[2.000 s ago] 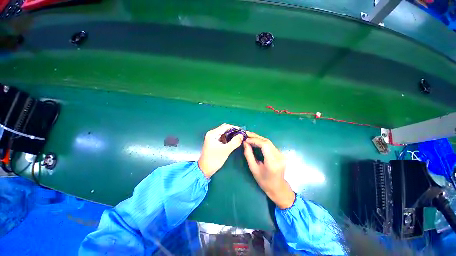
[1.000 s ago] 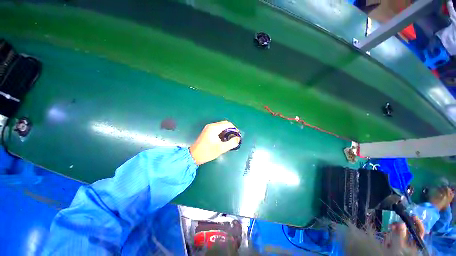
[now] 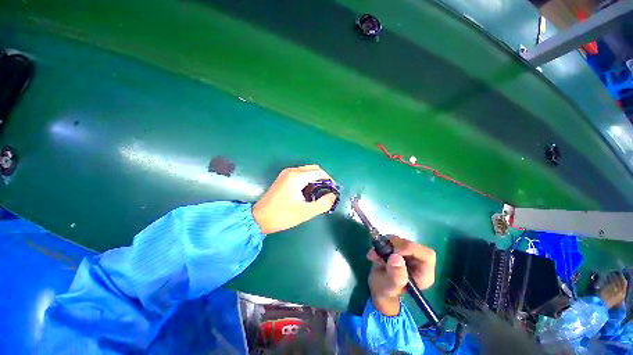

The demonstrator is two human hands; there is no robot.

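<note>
My left hand (image 3: 290, 201) holds a round black unit (image 3: 323, 192) with a shiny rim just above the green bench top, pinched between thumb and fingers. My right hand (image 3: 399, 272) grips a slim soldering iron (image 3: 382, 245) with a black handle. Its thin metal tip points up and left, a short gap to the right of the unit, not touching it. My fingers hide part of the unit; I cannot tell any wires on it.
Black ridged soldering station (image 3: 503, 276) at the right bench edge. Grey-white post (image 3: 572, 223) with a small brownish block (image 3: 500, 223) at its foot. Red wire (image 3: 444, 177) along the belt edge. Belt (image 3: 444, 83) carries black units (image 3: 368, 26). Another person's hand (image 3: 613, 290) at far right.
My right hand first left the unit and went out of view; now it is back, holding the soldering iron. My left hand still holds the unit. The view has turned to the right.
</note>
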